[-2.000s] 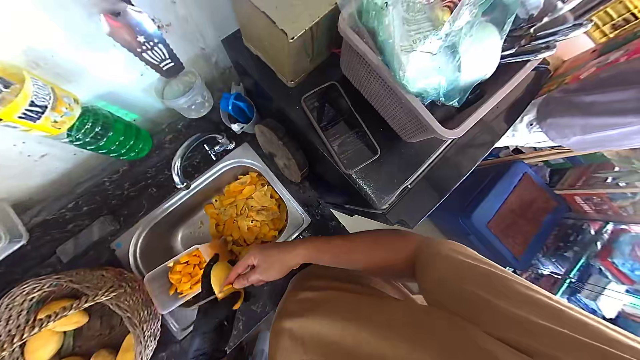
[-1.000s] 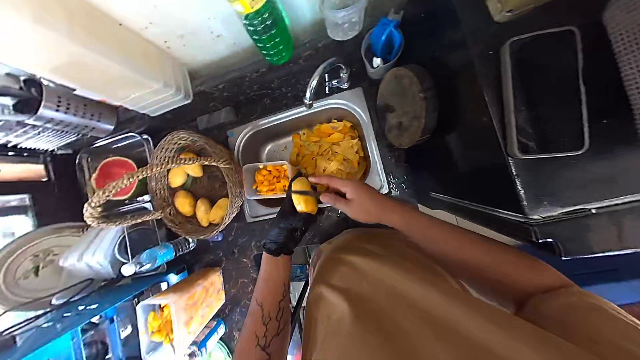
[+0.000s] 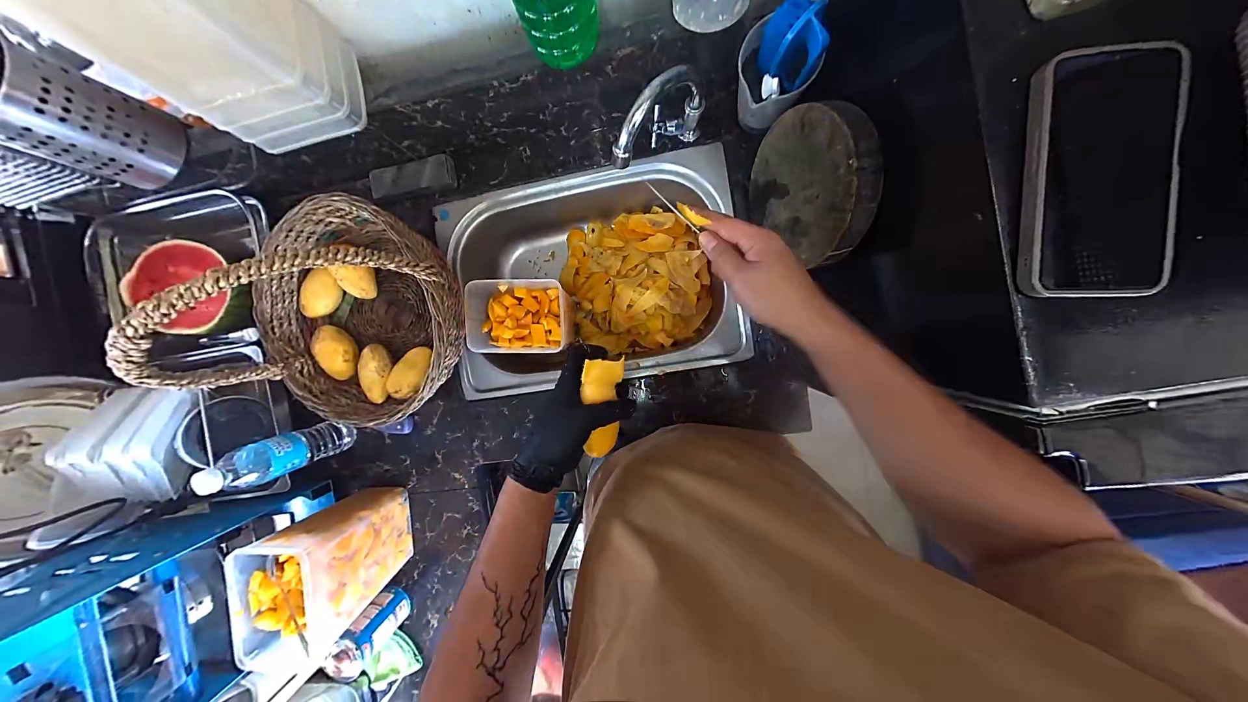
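Note:
My left hand (image 3: 570, 414), in a black glove, holds a peeled mango (image 3: 602, 382) near the sink's front edge. Above the sink's right side, my bare right hand (image 3: 751, 258) grips a knife (image 3: 673, 207), its handle hidden by the fingers, with a piece of mango (image 3: 693, 214) by the blade. Many mango peels (image 3: 643, 283) fill the right part of the steel sink (image 3: 502, 229). A clear plastic container (image 3: 475, 317) of mango cubes (image 3: 526, 318) rests at the sink's left end. Whole mangoes (image 3: 334, 352) lie in a wicker basket (image 3: 439, 292) on the left.
A faucet (image 3: 639, 117) rises behind the sink, with a round wooden block (image 3: 804, 185) to its right. Beyond the basket is a cut watermelon (image 3: 175, 278) in a clear tray. A water bottle (image 3: 273, 458) and a tall container of mango pieces (image 3: 356, 546) are at lower left.
My right hand has moved away from the mango in my left hand, up and to the right over the peels, with the knife. The view has swung left since the oldest frame.

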